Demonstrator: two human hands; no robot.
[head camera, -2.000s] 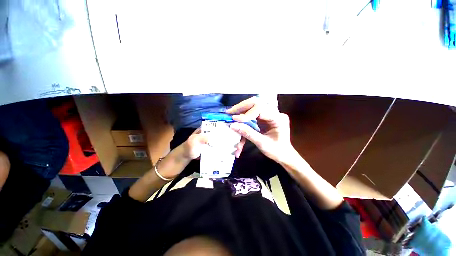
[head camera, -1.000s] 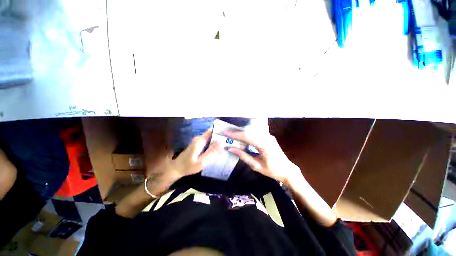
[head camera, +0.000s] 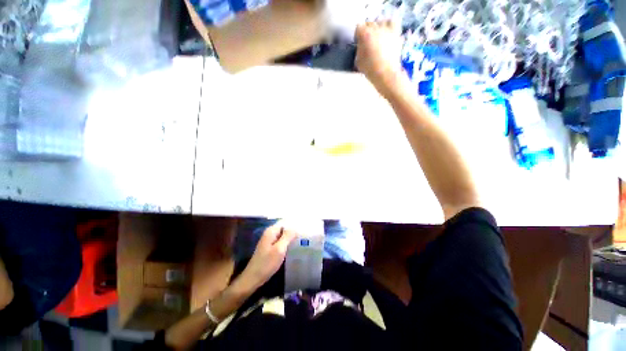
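Note:
My left hand (head camera: 269, 248) holds a slim pale retail box (head camera: 304, 266) upright over my lap, just below the table edge. The box shows a small blue mark near its top; its upper end blends into the bright table edge. My right hand (head camera: 379, 49) is stretched far over the table, beside an open brown carton (head camera: 274, 33) and near a heap of white coiled cables (head camera: 473, 34). A blurred whitish shape is beside its fingers; I cannot tell if it is held.
Blue-and-white retail boxes (head camera: 527, 130) lie at the right. Clear ridged trays (head camera: 51, 103) are stacked at the left. A small yellow piece (head camera: 343, 148) lies mid-table. Brown cartons (head camera: 165, 273) and a red object (head camera: 93, 271) are below the table; another person's dark clothing (head camera: 34, 253) is at the left.
My right hand has left the box and moved up and forward to the back of the table. My left hand still holds the box. The view has tilted up, showing the carton and cables.

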